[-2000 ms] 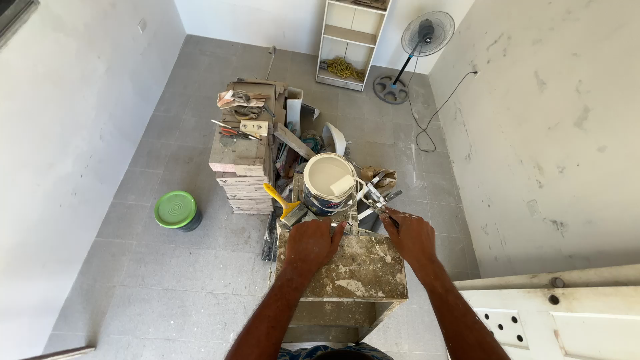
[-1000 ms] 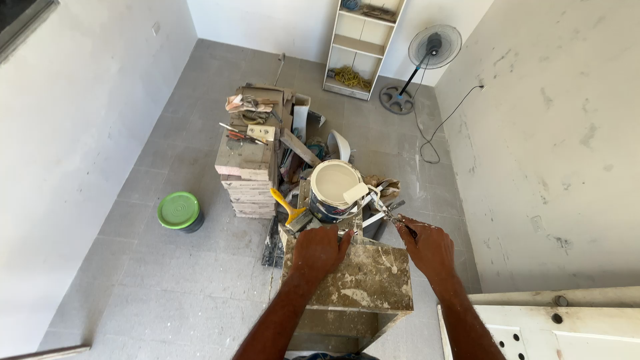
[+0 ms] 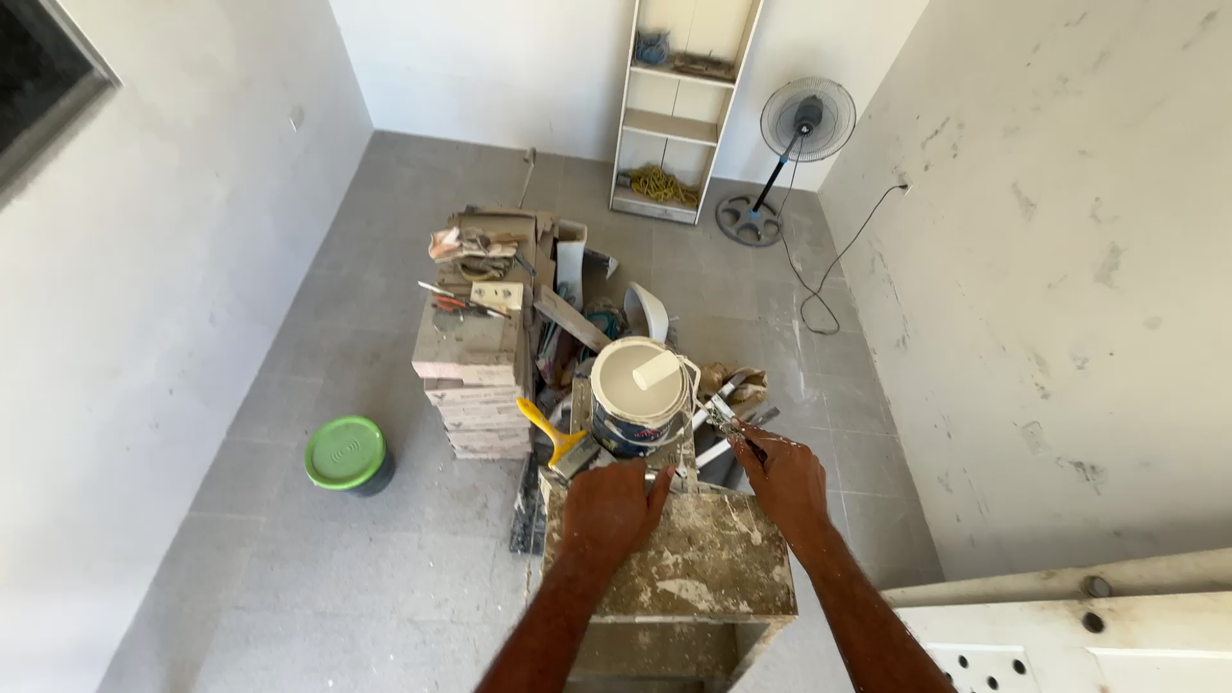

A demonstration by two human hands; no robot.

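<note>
My left hand (image 3: pixel 616 500) is closed at the far edge of a paint-splattered wooden stand (image 3: pixel 698 568); what its fingers grip is mostly hidden. My right hand (image 3: pixel 784 481) is shut on a dark handle, whose paint-spattered metal end points toward the bucket; its exact kind cannot be told. Between and beyond the hands stands a paint bucket (image 3: pixel 635 438) of cream paint, a small roller cover (image 3: pixel 656 370) lying across its paint. A yellow-handled paintbrush (image 3: pixel 551 429) rests left of the bucket, its bristles near my left hand.
Stacked boxes (image 3: pixel 472 361) with pliers and an outlet plate stand left of the bucket. A green-lidded bucket (image 3: pixel 345 452) is on the floor. Farther off are a shelf unit (image 3: pixel 671 125) and a standing fan (image 3: pixel 807 120) with its cord. White panels (image 3: pixel 1078 635) lie at lower right.
The roller cover over the bucket lies farther onto the paint than two seconds ago. Both hands stay near the stand's far edge. The view has shifted slightly.
</note>
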